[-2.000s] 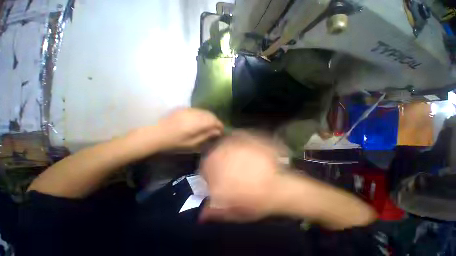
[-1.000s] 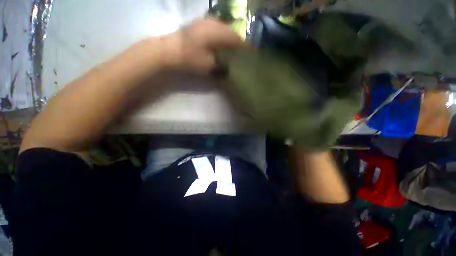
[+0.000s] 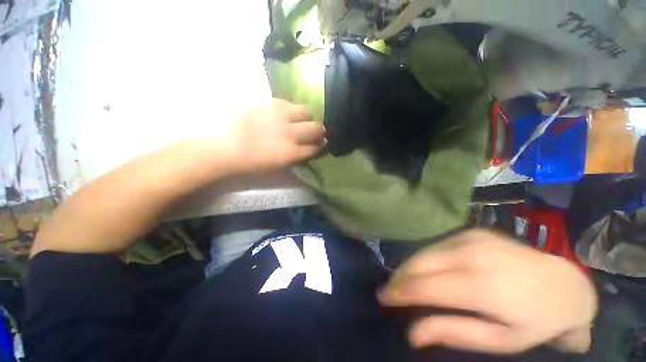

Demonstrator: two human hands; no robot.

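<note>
The olive green bag body (image 3: 382,201) lies in a ring around black lining fabric (image 3: 382,106), below the sewing machine head (image 3: 524,49). Its left strip runs up to the bright lamp spot at the needle. My left hand (image 3: 276,134) holds the green edge between fingers and thumb, at the left of the black lining. My right hand (image 3: 496,290) is below and right of the fabric, slightly blurred, its fingers apart, touching no fabric that I can see.
The white table (image 3: 156,92) is at the left. Right of the fabric are a red scissors handle (image 3: 499,134), a blue tray (image 3: 559,148) and an orange item (image 3: 610,141). A red stool (image 3: 549,233) stands below them.
My right hand has come out from behind the green fabric and is now lower right. My left hand has moved down along the green edge. The fabric has settled into a ring.
</note>
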